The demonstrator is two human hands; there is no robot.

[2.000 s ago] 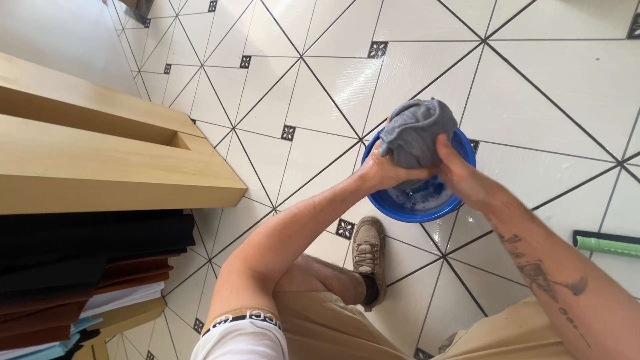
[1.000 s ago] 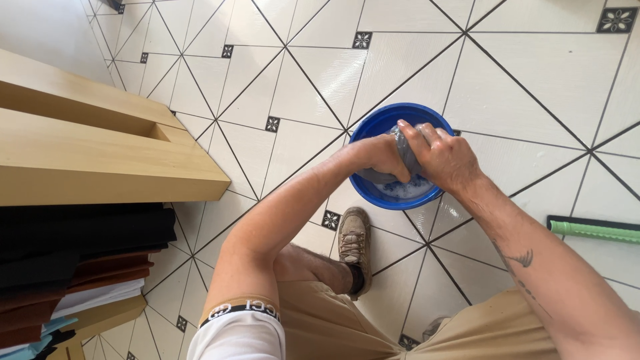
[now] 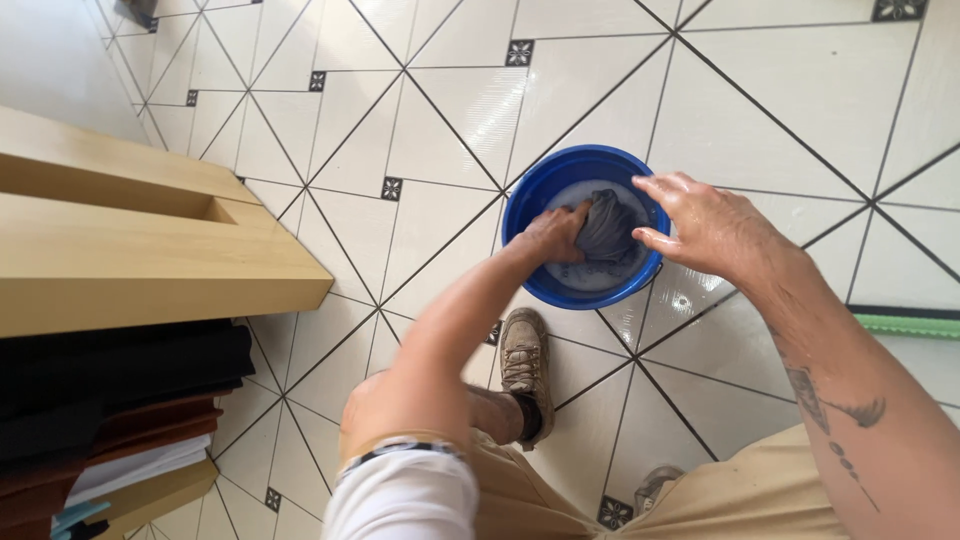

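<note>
A wadded grey cloth sits in sudsy water inside a blue plastic bucket on the floor. My left hand reaches into the bucket and grips the cloth's left side; its fingertips are partly hidden. Over the bucket's right rim, my right hand is raised, wet, with thumb and fingers apart and nothing between them. The bucket's thin handle lies against its lower right side.
Tan laced shoes stand just below the bucket on glossy tile flooring. A pale wooden furniture piece is at the left, with folded fabrics stacked beneath it. At the right edge lies a green strip-like object.
The cloth, held up over the bucket in both hands two seconds ago, is now down in the water. My right hand has come off it and moved right.
</note>
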